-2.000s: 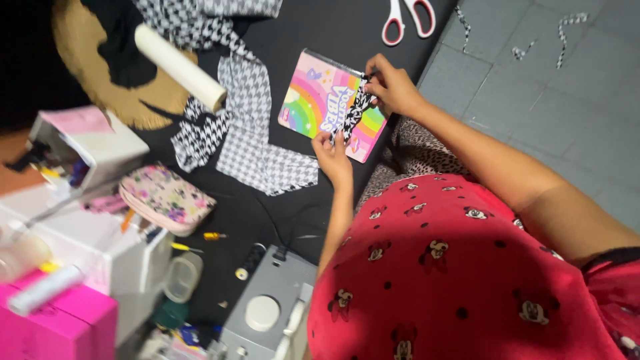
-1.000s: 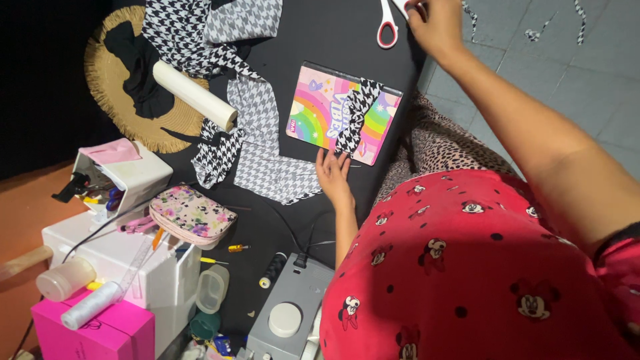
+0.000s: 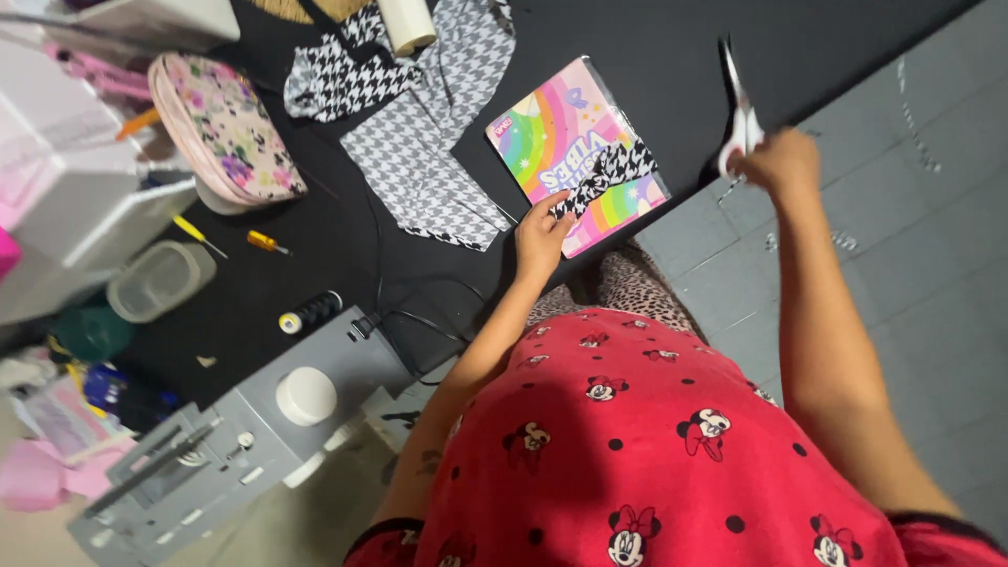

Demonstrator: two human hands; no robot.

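My left hand [image 3: 542, 238] pinches the lower left end of a black-and-white houndstooth fabric strip [image 3: 602, 177], which is gathered or knotted near its middle. The strip lies across a notebook [image 3: 543, 134] with a rainbow cover, at the table's edge. To the right, my right hand [image 3: 783, 167] is blurred and has its fingers at the handles of white and red scissors [image 3: 742, 130]. The scissors' blades point up and away from me, over the black table. Whether the fingers are closed on the handles cannot be told.
Houndstooth fabric [image 3: 429, 157] lies left of the notebook, beside a cream roll [image 3: 408, 25]. A floral zip case [image 3: 228, 130], a yellow screwdriver [image 3: 193, 232], a black thread spool [image 3: 310, 312] and a grey sewing machine [image 3: 260, 417] are at the left. Fabric scraps [image 3: 917, 118] lie on the tiled floor.
My right hand has gone from the strip on the notebook to the scissors. The scissors have turned, with their blades now pointing away. My left hand stays at the strip's lower end. The view has shifted.
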